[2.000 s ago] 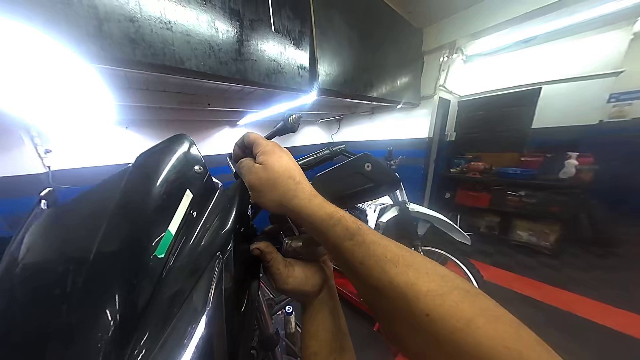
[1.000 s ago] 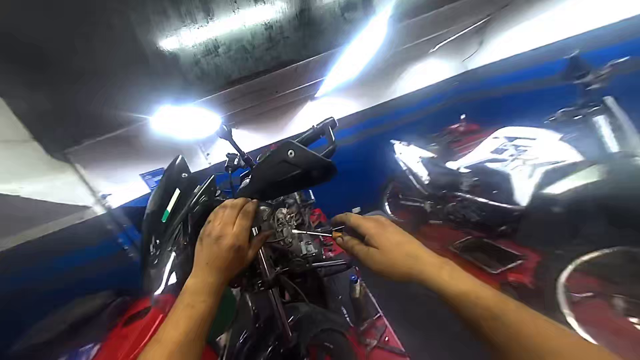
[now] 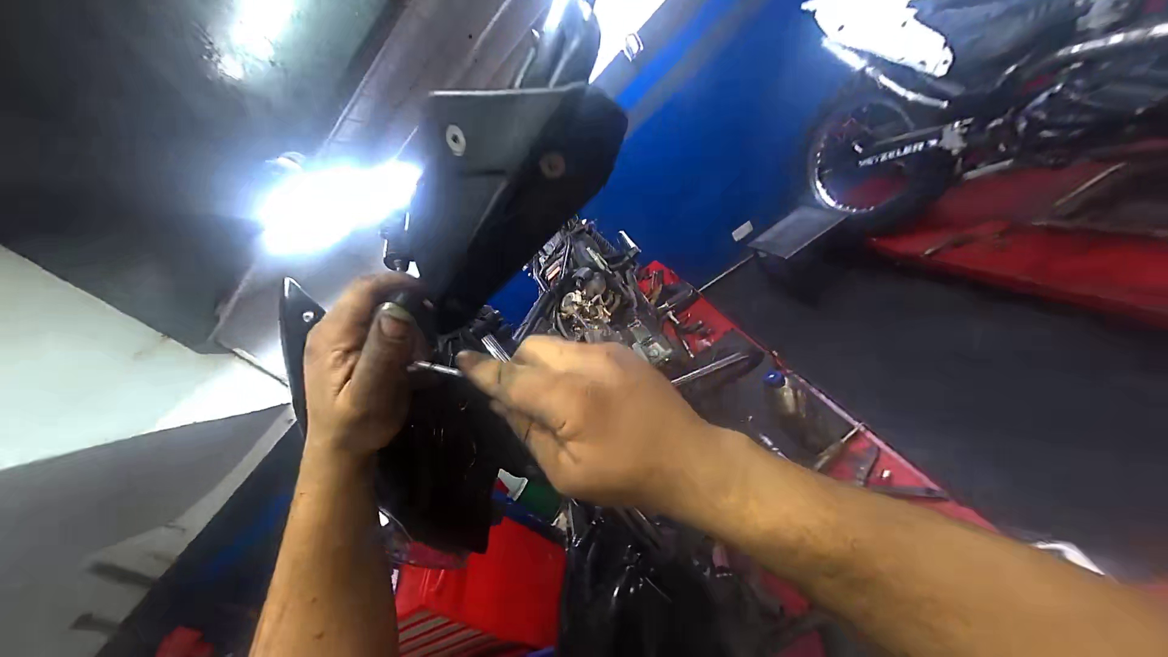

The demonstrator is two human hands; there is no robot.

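My left hand [image 3: 365,365] grips a small black part of the motorcycle at its handlebar, the thumb lying on top. Close to its right, my right hand [image 3: 593,411] holds a screwdriver [image 3: 438,369]; the metal shaft points left and meets the part beside my left thumb, while the handle is hidden in my fingers. Just above both hands is a black plastic hand guard [image 3: 511,173] with round screw heads. A dark fairing panel [image 3: 438,474] hangs below them. The exact contact of the tip cannot be made out.
Beyond my hands, exposed motorcycle parts [image 3: 593,301] stand by a red work platform [image 3: 876,456] with a blue-capped bottle [image 3: 785,392] and tools on it. A second motorcycle [image 3: 876,155] is at the upper right. A bright lamp [image 3: 338,201] shines at the upper left.
The view has tilted and come closer to the hand guard. My right hand has come with the screwdriver to my left hand; one second ago the two were apart.
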